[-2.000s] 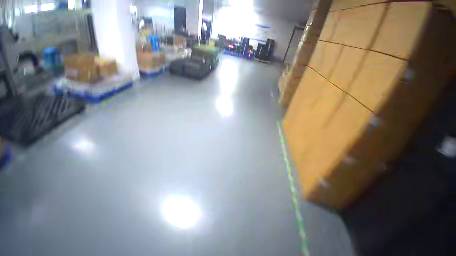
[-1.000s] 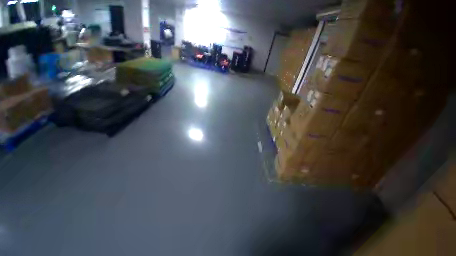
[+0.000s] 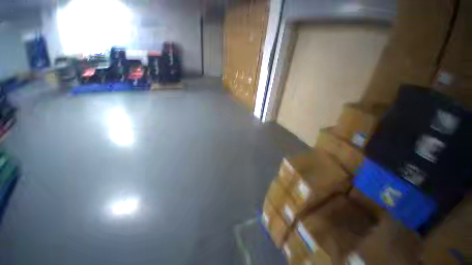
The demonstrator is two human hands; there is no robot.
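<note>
Neither of my hands is in the picture. Nearest in front, at the lower right, stand brown cardboard cartons (image 3: 323,178) with small white labels, stacked in layers. A blue box (image 3: 394,195) with a pale mark sits among them at the right. A black stack or box (image 3: 422,137) with several white labels rests above the blue one. The view is blurred and the labels cannot be read.
Glossy grey floor (image 3: 171,171) stretches ahead. A beige door (image 3: 328,77) in a pale frame is at the right, with a tall brown stack (image 3: 243,46) beyond it. Dark and red goods stand on a blue pallet (image 3: 111,88) at the far wall. A green stack (image 3: 6,173) is cut off at left.
The view has moved forward and swung right. The carton stacks, door and far pallet appear larger. The green stack has slid to the left edge, and the blue and black boxes have come into view.
</note>
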